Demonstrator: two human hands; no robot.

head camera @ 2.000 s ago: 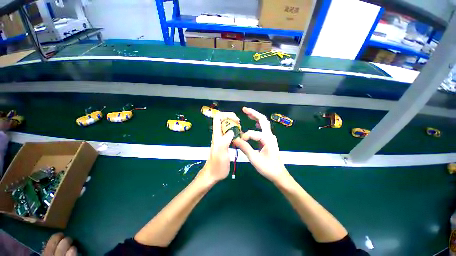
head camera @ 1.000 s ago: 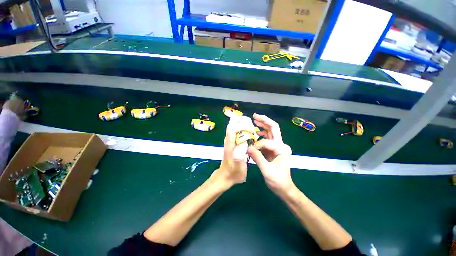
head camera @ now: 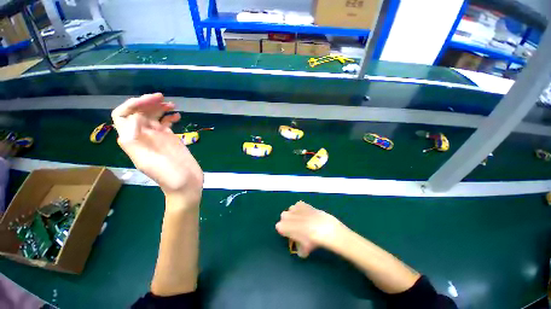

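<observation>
My left hand [head camera: 156, 142] is raised over the green conveyor belt, palm side partly showing. A small dark piece shows at its fingers, but I cannot tell whether they hold it. My right hand [head camera: 309, 228] is low over the green bench, fingers curled down around a yellow part [head camera: 293, 245], of which only an edge shows. A yellow unit [head camera: 317, 159] with wires lies on the belt near the pale rail. Other yellow units [head camera: 257, 149] lie behind and left of it; one [head camera: 188, 138] is partly behind my left hand.
An open carton [head camera: 90, 223] of green circuit boards stands on the bench at left. A pale rail [head camera: 260, 183] edges the belt. A grey post [head camera: 483, 124] rises at right. Another person's hand [head camera: 7, 148] is at the far left edge. Blue shelving [head camera: 290, 26] stands behind.
My hands have parted: the left moved left and up, the right down to the bench. The yellow piece between them is gone from there, and another unit shows on the belt. Belt units have shifted right.
</observation>
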